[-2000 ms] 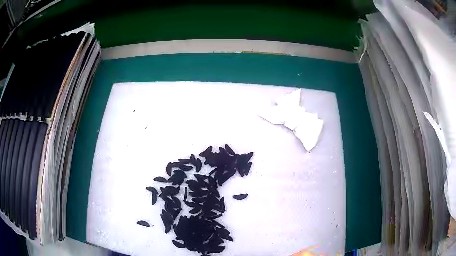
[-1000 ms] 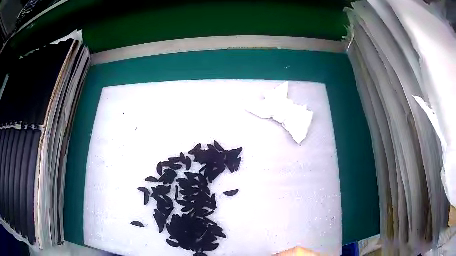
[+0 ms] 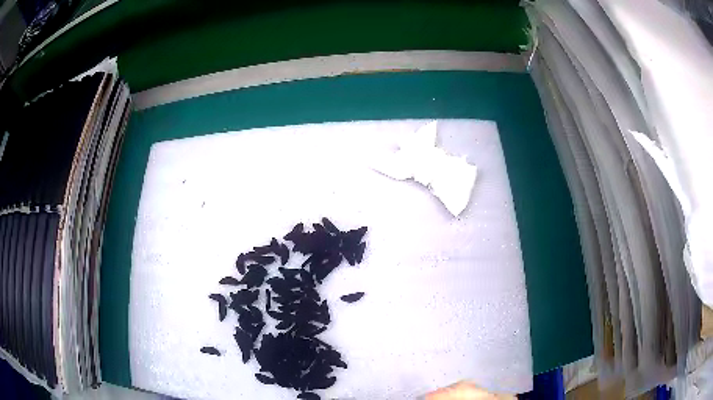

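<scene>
A loose pile of small black crescent inserts [image 3: 289,301] lies left of centre on the white foam sheet [image 3: 422,273]. One insert [image 3: 352,297] lies apart to the right, another [image 3: 210,351] to the lower left. A torn white scrap [image 3: 446,176] lies at the sheet's upper right. A small part of a hand, by its place my right hand [image 3: 469,392], shows at the bottom edge, right of centre. It is cut off and blurred, so its fingers and anything in them are hidden. My left hand is out of the picture.
At left stands a layered stack [image 3: 78,234] with rows of long black parts [image 3: 30,281]. At right stands a tall stack of pale sheets [image 3: 610,219]. A teal mat [image 3: 313,98] lies under the foam sheet, with a dark green conveyor belt [image 3: 313,31] beyond.
The view has shifted, so the sheet, pile and scrap appear further left. The hand at the bottom edge shows a little more than at first. The pile looks unchanged.
</scene>
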